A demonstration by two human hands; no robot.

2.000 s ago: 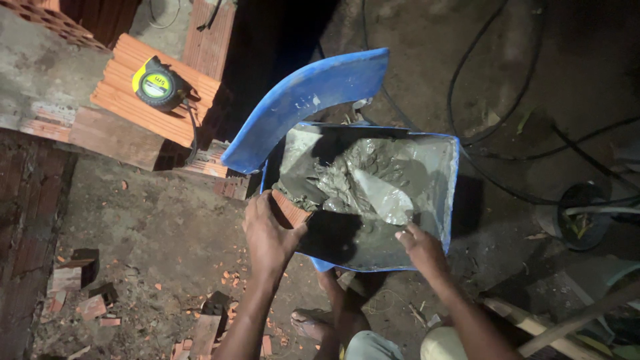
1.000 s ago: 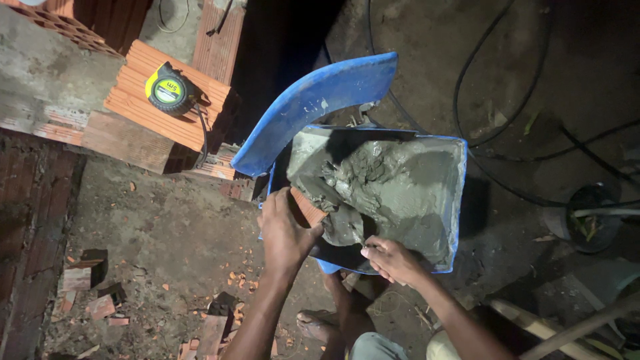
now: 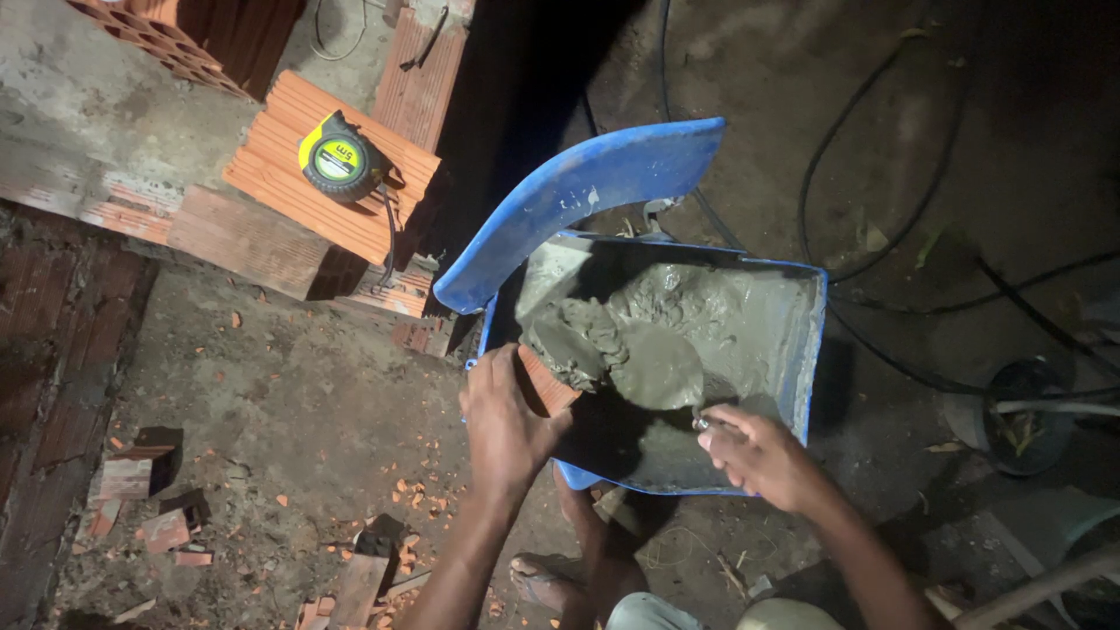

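My left hand grips a piece of orange clay brick over the left side of a blue plastic container. Grey wet mortar is heaped on the brick's far end. My right hand holds a trowel by its handle near the container's front right. The trowel's blade is coated with mortar and lies close to the brick's mortar-covered end; whether they touch is unclear. More mortar fills the back and right of the container. Its bottom front is in shadow.
A curved blue plastic piece rises at the container's back left. A tape measure sits on a hollow clay brick on the low wall. Black cables loop on the ground at right, near a bucket. Brick fragments lie at lower left.
The trowel blade, close to the brick one second ago, is now farther right of the mortar heap. More mortar now shows on the brick's far end. Both hands keep their holds.
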